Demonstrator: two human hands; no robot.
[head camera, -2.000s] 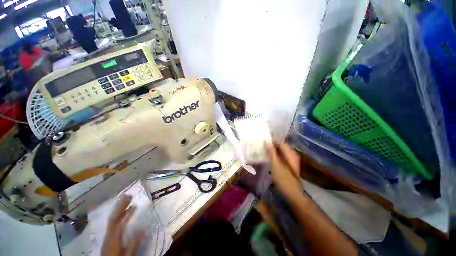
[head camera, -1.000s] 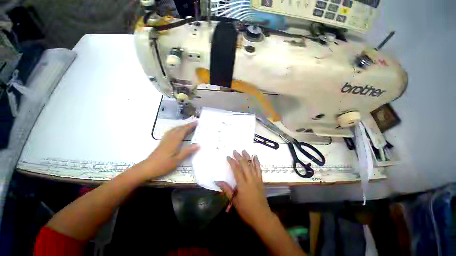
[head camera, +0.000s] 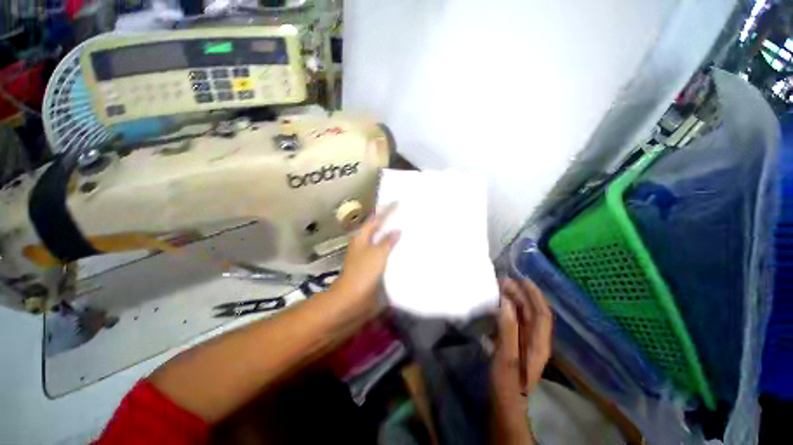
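Observation:
White paper (head camera: 436, 243), bright and without readable marks, is held up in front of the machine's right end. My left hand (head camera: 372, 261) grips its left edge. My right hand (head camera: 522, 335) is at its lower right corner, fingers curled, with a thin dark stick-like thing along them; whether it also holds the paper is unclear. The cream sewing machine head (head camera: 200, 191) stands at the left. The fabric shears (head camera: 317, 282) lie on the bed, their handles partly hidden by my left arm. The black thread snips (head camera: 248, 307) lie beside them.
The control panel (head camera: 196, 74) stands above the machine. A green plastic basket (head camera: 626, 287) with dark fabric and clear plastic is at the right. A white panel (head camera: 487, 78) stands behind the paper. Fabric pieces (head camera: 369, 361) hang below the table edge.
The view has swung right. Both hands and the paper have moved from the table beside the needle area to the machine's right end, with the paper now raised.

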